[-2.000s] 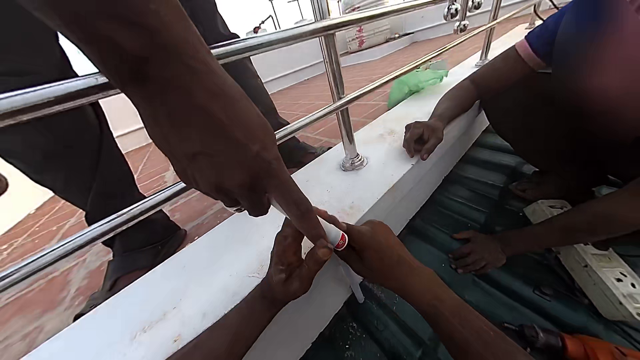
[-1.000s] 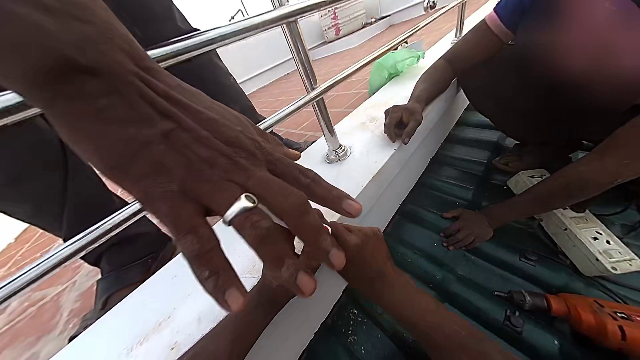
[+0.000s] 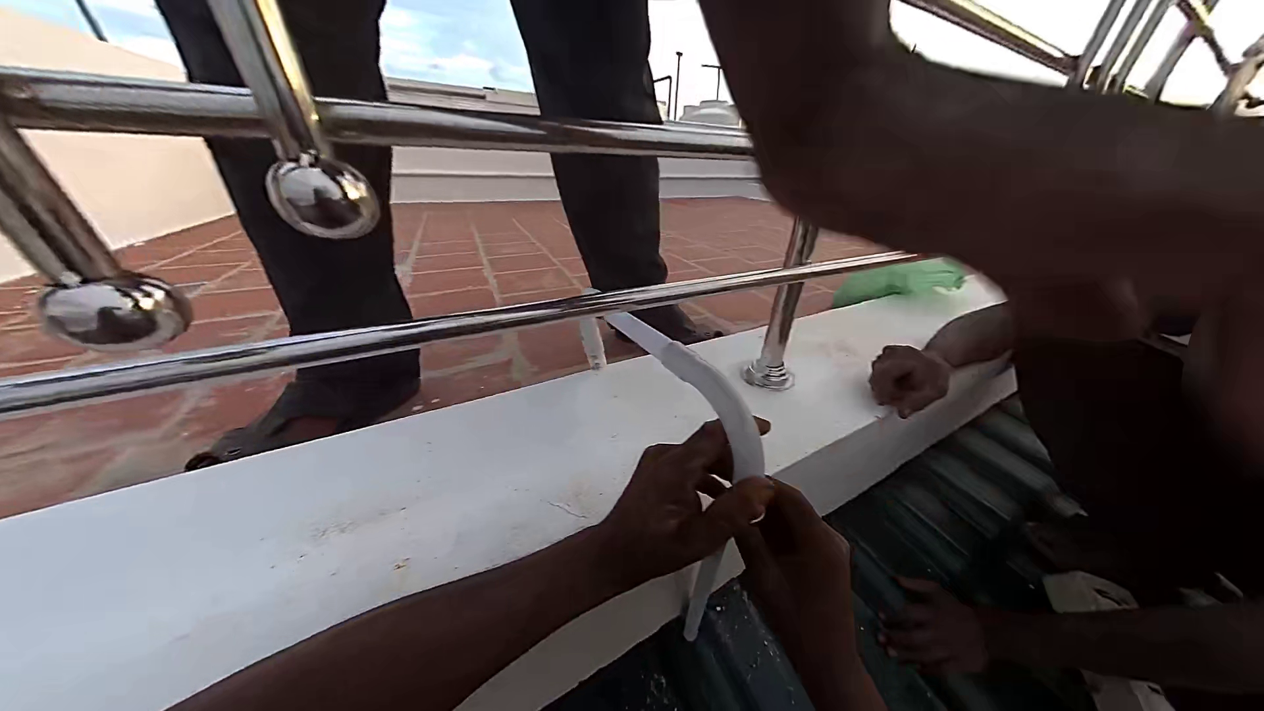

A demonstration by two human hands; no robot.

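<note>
A curved white plastic pipe [image 3: 726, 400] arches over the white parapet ledge [image 3: 375, 513], its upper end passing under the lower railing bar and its lower end hanging over the ledge's near side. My left hand [image 3: 686, 494] grips the pipe at the bend, thumb and fingers around it. Just right of and below it, my right hand [image 3: 800, 543] is closed on the same pipe, its fingers partly hidden behind my left hand. Beyond the ledge, another short white pipe piece [image 3: 592, 343] stands upright near the railing.
A steel railing [image 3: 474, 321] with a post [image 3: 780, 316] runs along the ledge. A person in dark trousers [image 3: 336, 247] stands behind it. Another person's arm crosses the upper right; a person's fist [image 3: 908, 380] rests on the ledge near a green plastic bag [image 3: 899, 281]. Dark corrugated roofing [image 3: 928, 504] lies below.
The other person's ringed hand, earlier over my hands, has moved off them, and the curved pipe now shows. The view has swung, bringing more of the railing and the standing person's legs into sight.
</note>
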